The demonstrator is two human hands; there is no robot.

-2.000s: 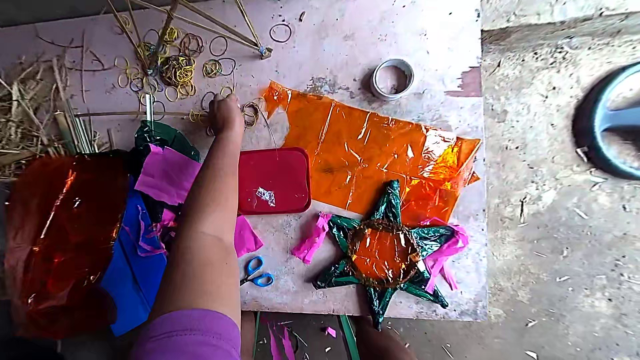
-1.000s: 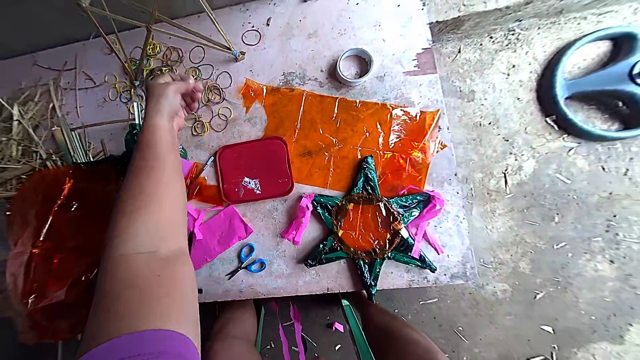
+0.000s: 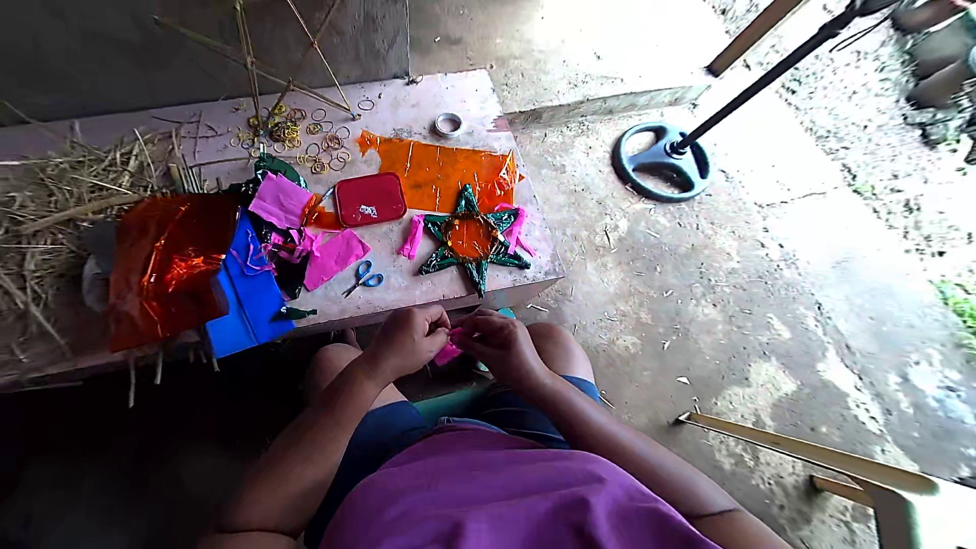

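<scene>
My left hand [image 3: 409,340] and my right hand [image 3: 499,345] meet over my lap, fingertips pinching a small bright pink piece [image 3: 447,351]; fingers hide part of it, and whether a rubber band is there I cannot tell. Just beyond them, on the table, lies a star [image 3: 436,252] with green wrapped points, an orange cellophane centre and pink tassels [image 3: 412,237] at two sides. Blue-handled scissors [image 3: 364,279] rest left of it, beside pink sheets [image 3: 335,258]. Orange cellophane [image 3: 438,174], a red plastic lid [image 3: 370,199] and loose rubber bands [image 3: 288,133] lie farther back.
A roll of tape [image 3: 448,124] is near the table's back right. Stick frames [image 3: 248,65] stand at the back left. Dark orange cellophane [image 3: 171,267], a blue sheet [image 3: 248,297] and straw [image 3: 69,198] cover the left. A round stand base [image 3: 660,162] and a chair [image 3: 839,457] are at right.
My left hand has left the rubber bands and come back to my lap. My right hand has come into view, with pink material between the two. The view has shifted to show more of my body.
</scene>
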